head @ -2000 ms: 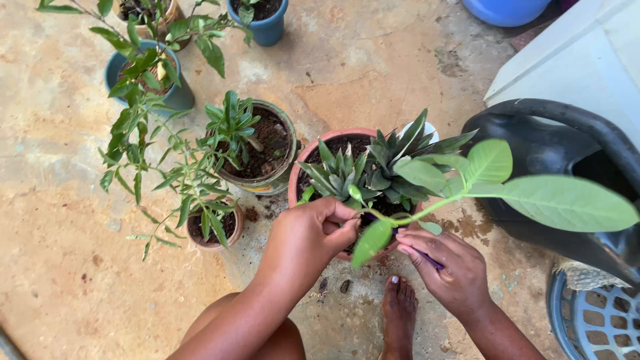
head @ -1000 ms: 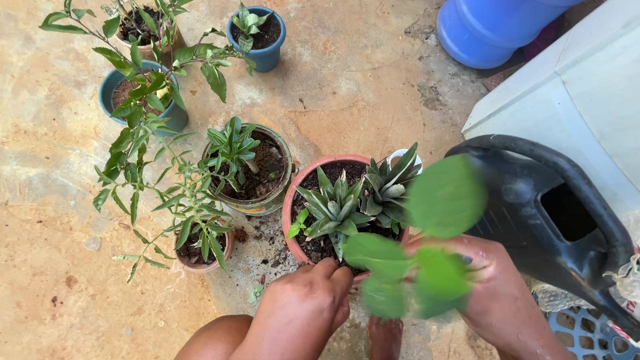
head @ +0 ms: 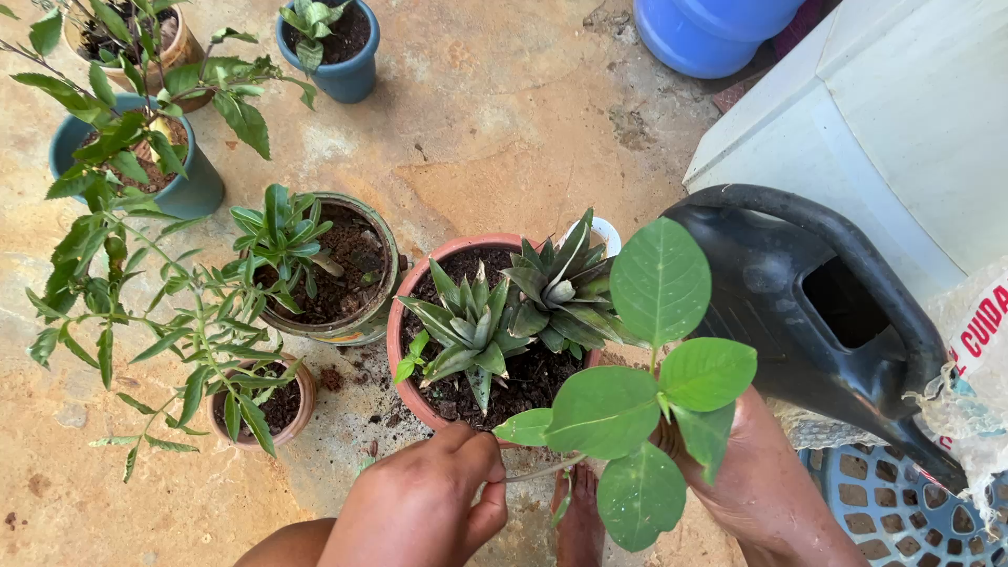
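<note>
My left hand pinches the thin stem of a leafy green cutting at the front rim of a terracotta-coloured pot. The cutting's broad leaves spread to the right, over the pot's edge and in front of my right hand. That hand's fingers are hidden behind the leaves, so what it holds does not show. Two spiky rosette succulents grow in dark soil in the pot, with a small bright green seedling at its left side.
Left stand a green-rimmed pot, a small terracotta pot and a blue-green pot. A smaller blue pot is farther back. Right are a black watering can, a white container, a blue plastic basket and a blue drum.
The cutting pointed to the right two seconds ago, across both hands; its leaves now stand between them. My right hand has moved away from my left hand, to the right. The purple-handled thing seen in it earlier is out of sight.
</note>
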